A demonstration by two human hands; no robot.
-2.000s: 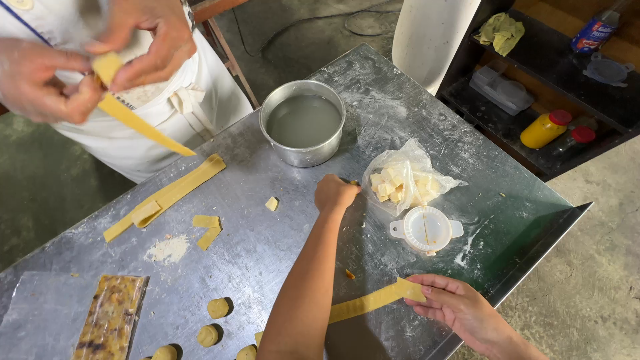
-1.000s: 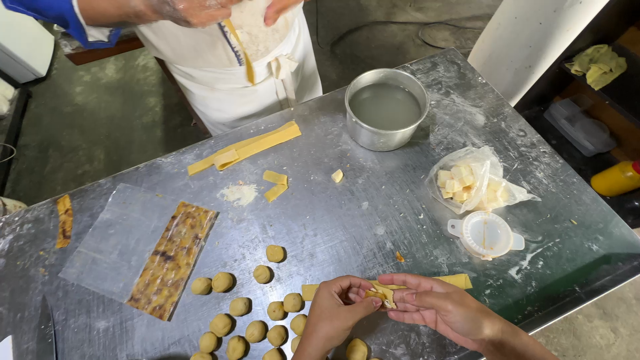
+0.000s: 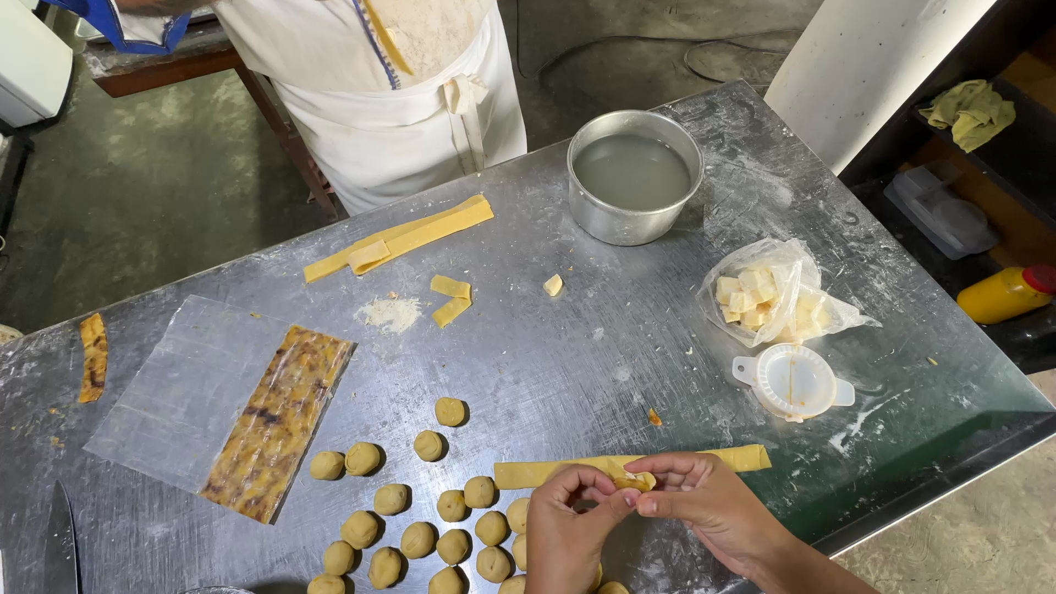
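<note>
My left hand (image 3: 573,520) and my right hand (image 3: 705,503) meet near the table's front edge, fingertips pinching a small yellow dough piece (image 3: 631,478) wrapped partly around something pale. Beneath and behind them lies a flat yellow dough strip (image 3: 528,473). Left of my left hand are several round dough balls (image 3: 418,539). A clear plastic bag (image 3: 763,293) of pale cubes rests beyond my right hand, beside a white plastic dumpling press (image 3: 794,382). One pale cube (image 3: 553,285) sits alone mid-table. Farther back are a folded dough strip (image 3: 412,238) and short dough pieces (image 3: 451,299).
A metal pot (image 3: 635,177) of cloudy liquid stands near the far edge. At left are a plastic sheet (image 3: 169,396) with a mottled yellow-brown slab (image 3: 276,421), and a knife (image 3: 61,544). A person in a white apron (image 3: 404,124) stands across the table (image 3: 627,363).
My left hand has come back from beside the bag of cubes to join my right hand. Both now hold a small dough piece. The view has shifted left.
</note>
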